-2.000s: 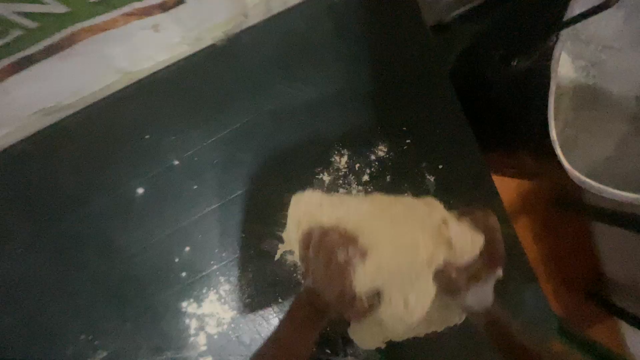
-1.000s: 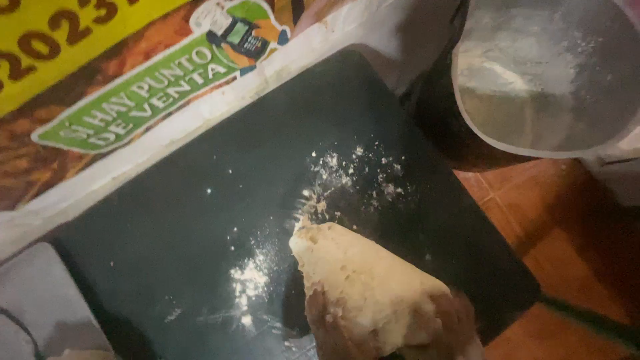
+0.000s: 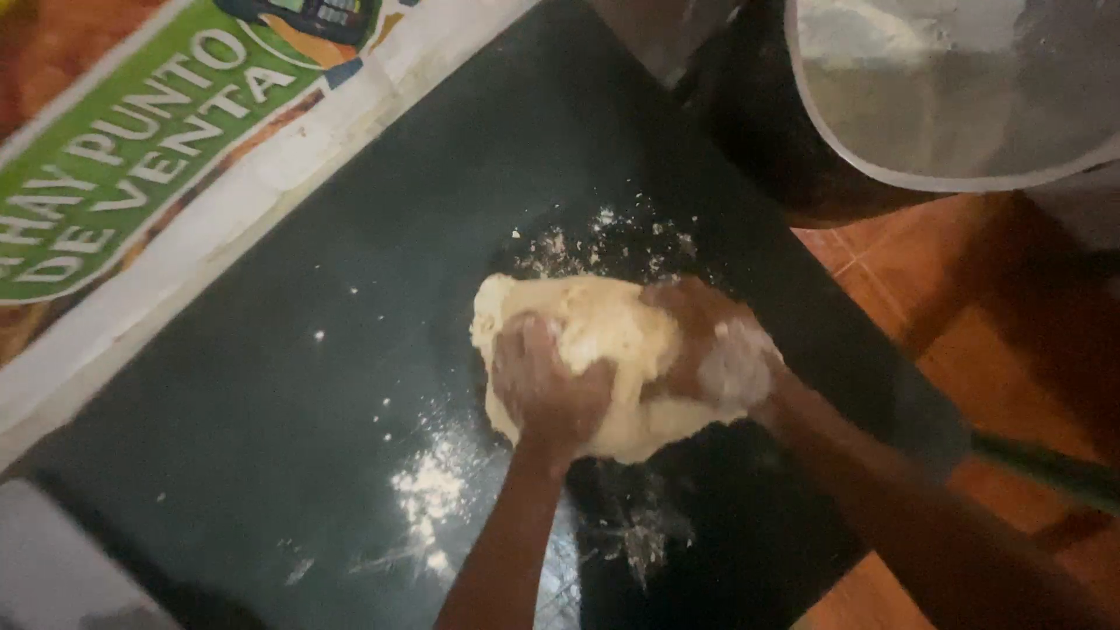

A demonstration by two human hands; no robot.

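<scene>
A pale lump of dough (image 3: 604,324) lies on a dark green tabletop (image 3: 350,262), its lower part spread out flat. My left hand (image 3: 547,381) presses on the left part of it, palm down, with the thumb apart from the fingers. At the dough's right side, my right hand (image 3: 713,346), whitened with flour on its back, grips the edge; its fingertips are partly hidden and blurred. Loose flour (image 3: 433,490) is scattered at the lower left, and crumbs of flour and dough (image 3: 604,241) lie just beyond the lump.
Beyond the table's right edge stands a large container (image 3: 945,105) with a pale rim. A printed banner (image 3: 131,166) with writing runs along the upper left. At the lower left corner is a light grey object (image 3: 61,560). Orange floor tiles (image 3: 980,315) show at the right.
A second ago the dough was a narrower, folded lump nearer the bottom of the view; now it is spread wider under both hands. The view has shifted.
</scene>
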